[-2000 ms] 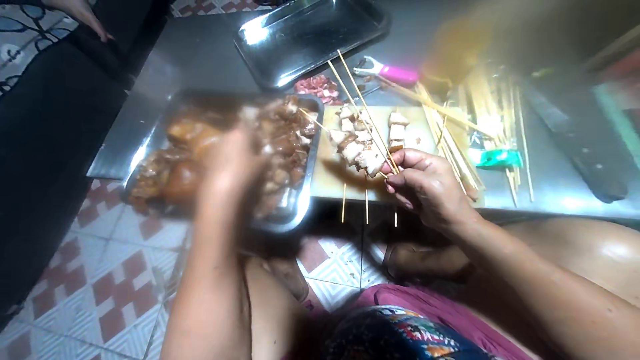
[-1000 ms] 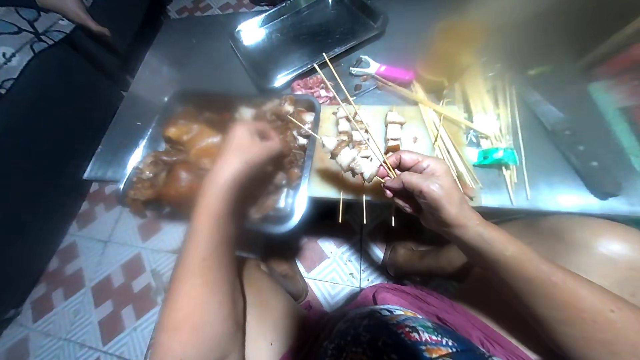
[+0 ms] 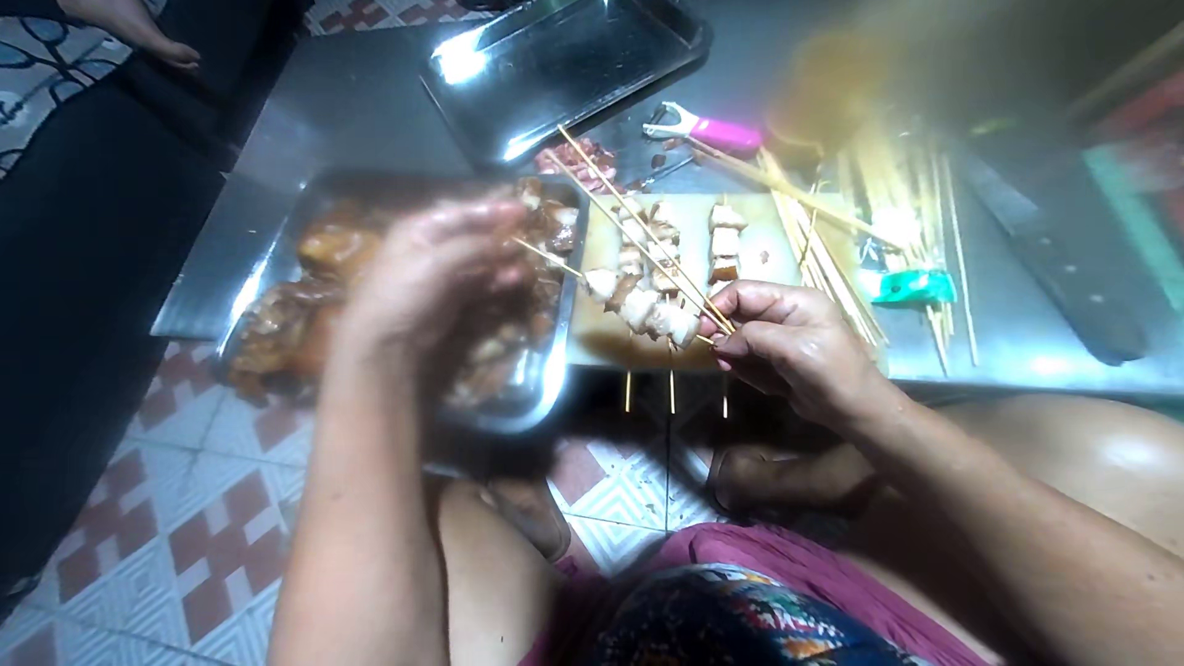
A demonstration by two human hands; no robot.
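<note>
My right hand (image 3: 791, 347) pinches several bamboo skewers; one carries a row of pale meat chunks (image 3: 643, 310), and two bare ones (image 3: 638, 231) point up and to the left. Blurred, my left hand (image 3: 453, 259) is over the right part of a metal tray (image 3: 555, 370) of sauced meat (image 3: 314, 259); whether it holds a piece cannot be told. Loaded meat skewers (image 3: 726, 242) lie on a light cutting board (image 3: 601, 342), their ends sticking out past its near edge.
Loose bamboo skewers (image 3: 837, 277) and a green wrapper (image 3: 911, 288) lie right of the board, near a large knife (image 3: 1064, 268). Behind are a pink-handled peeler (image 3: 726, 135), reddish meat bits (image 3: 587, 165) and a dark shiny tray (image 3: 573, 65). Another person's hand (image 3: 153, 32) shows at top left.
My left hand has shifted over the meat tray and its fingers now point toward the skewer. My right hand stays nearly where it was, still holding the skewers.
</note>
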